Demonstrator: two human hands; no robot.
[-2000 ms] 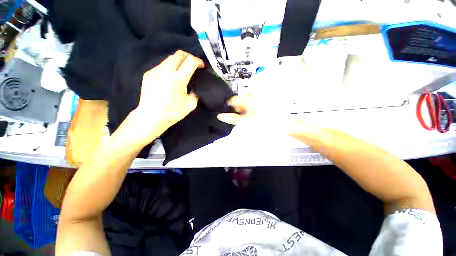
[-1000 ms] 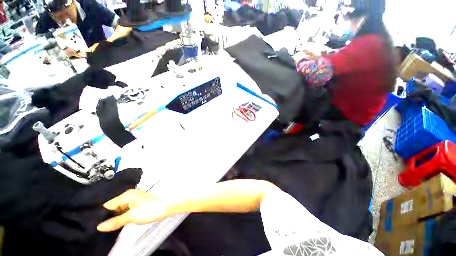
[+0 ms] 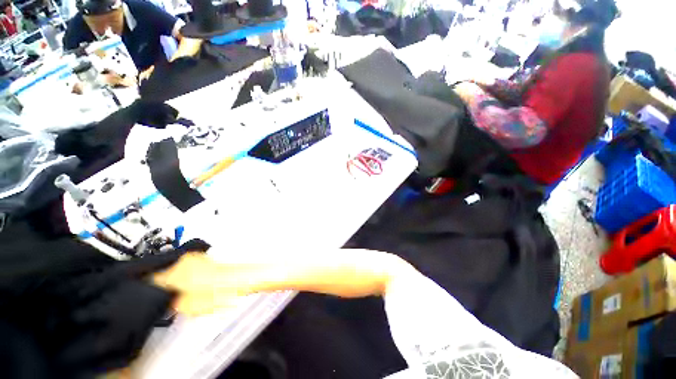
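Observation:
The black garment piece (image 3: 74,311) lies bunched at the lower left, over the table edge and up to the sewing machine's needle end. My right hand (image 3: 194,285) is blurred at its right side, fingertips hidden in the cloth, which it appears to grip. A blurred skin-toned patch at the bottom edge, below the cloth, may be my left hand (image 3: 118,371); its fingers cannot be made out. The white sewing machine (image 3: 133,200) has a blue stripe and dark panel (image 3: 293,137). A black cloth strip (image 3: 172,176) hangs over its head.
Red-handled scissors (image 3: 365,164) lie at the table's far right corner. A person in red (image 3: 567,111) sits beyond with dark cloth; another person (image 3: 137,33) works at the upper left. A black cloth heap (image 3: 459,259), blue crate (image 3: 637,192), red stool (image 3: 641,240) and cardboard boxes (image 3: 619,318) are right.
My right hand has gone from spread fingers on the cloth to fingertips hidden in it. The cloth's near edge has shifted and risen around them. The person in red has leaned right.

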